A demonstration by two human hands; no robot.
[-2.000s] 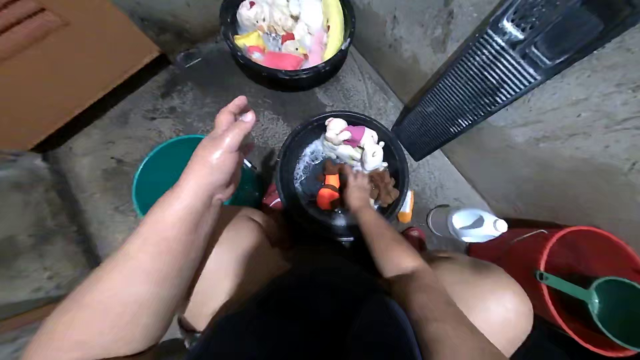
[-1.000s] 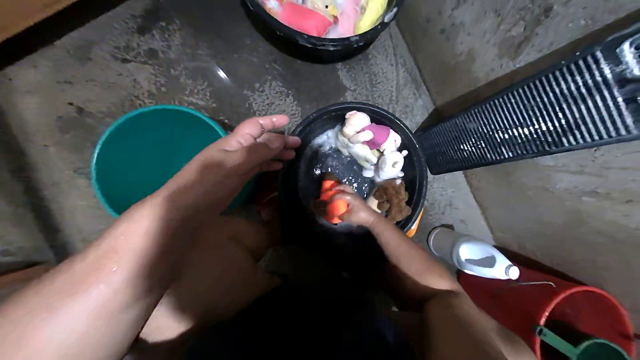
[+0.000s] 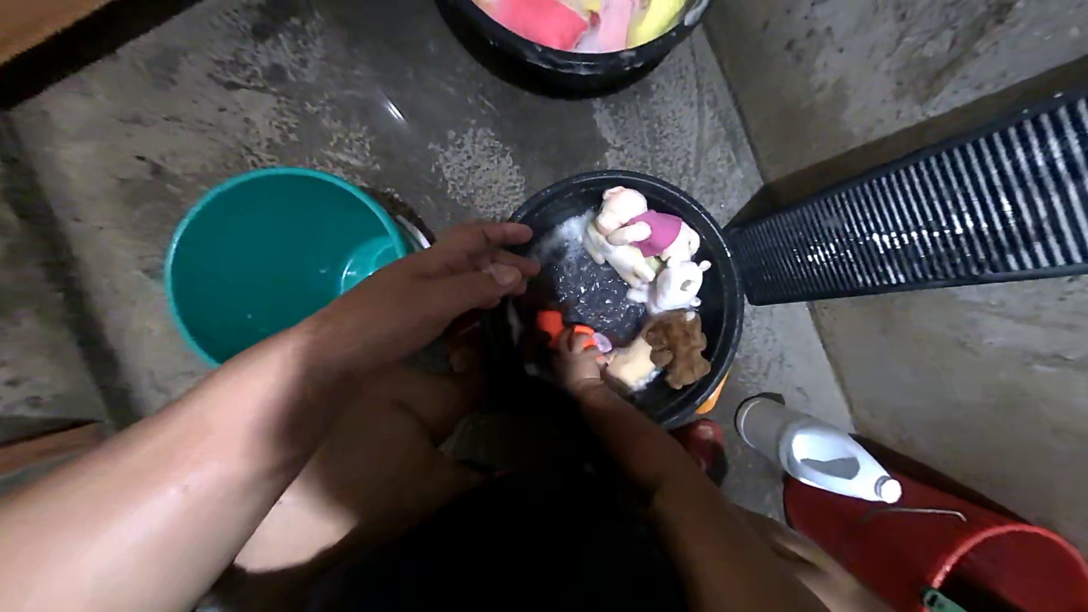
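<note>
My left hand (image 3: 467, 276) hangs at the left rim of a round black basin (image 3: 727, 323), fingers apart and holding nothing. Inside the basin, near its lower edge, my right hand (image 3: 580, 359) has its fingers on an orange item (image 3: 550, 323), partly in shadow. Right of that hand lie a beige soft toy (image 3: 633, 364) and a brown plush toy (image 3: 677, 347). Higher up, a pale stuffed toy with a pink garment (image 3: 654, 233) rests against a white plush toy (image 3: 677, 286). Suds and shallow water cover part of the basin's bottom.
A green plastic tub (image 3: 174, 280) stands at left. Another black basin (image 3: 578, 61) with colourful soft items is at the top. A black ridged plastic panel (image 3: 918, 204) leans at right. Below it are a white plastic bottle (image 3: 829, 450) and a red bucket (image 3: 952, 544) with a green handle inside.
My left hand has come down from above the green tub to the black basin's left rim. My right hand is still low in the basin at the orange item. The view has moved closer.
</note>
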